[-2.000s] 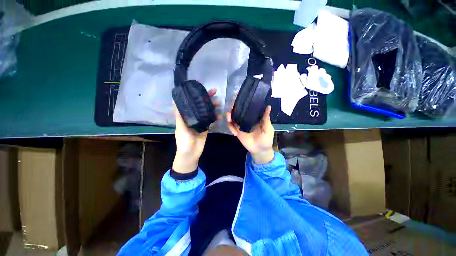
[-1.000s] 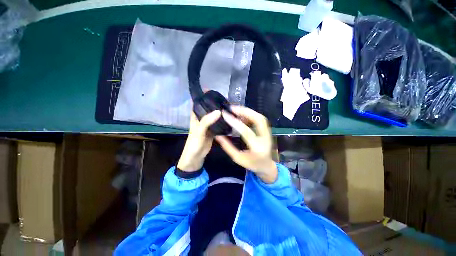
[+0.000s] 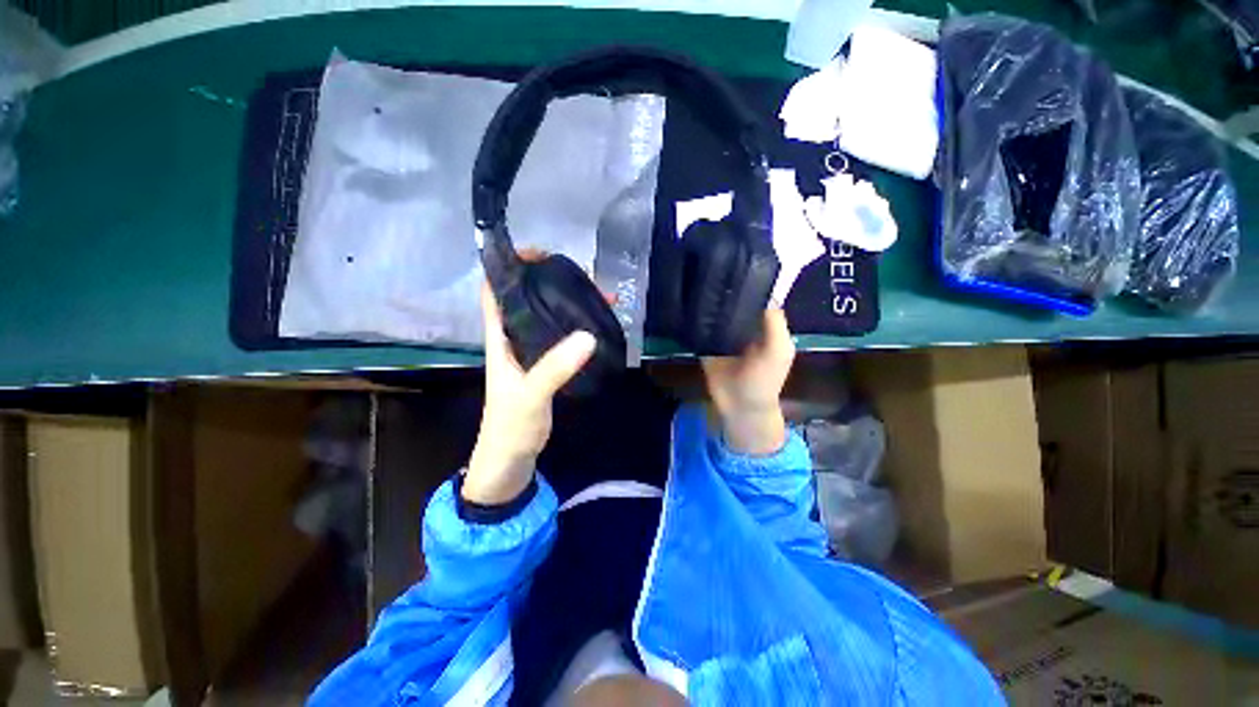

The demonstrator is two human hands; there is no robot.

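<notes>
Black over-ear headphones (image 3: 628, 66) are held up over the work mat (image 3: 262, 207), the band toward the back and the two cups toward me. My left hand (image 3: 518, 387) grips the left cup, thumb on its face and fingers behind it. My right hand (image 3: 753, 373) holds the right cup from below and its outer side; most of its fingers are hidden. A frosted poly bag (image 3: 414, 207) lies flat on the mat, partly behind the headphones.
White cloth scraps (image 3: 849, 214) lie by the mat's lettering, with a white wiping cloth (image 3: 888, 100) behind. Plastic-wrapped black items (image 3: 1036, 166) sit at right, with a blue tray edge (image 3: 1015, 293). Open cartons (image 3: 967, 456) stand below the bench edge.
One second ago both hands were together at one cup. Now my right hand has moved right to the other cup, and the headphones are spread open facing me.
</notes>
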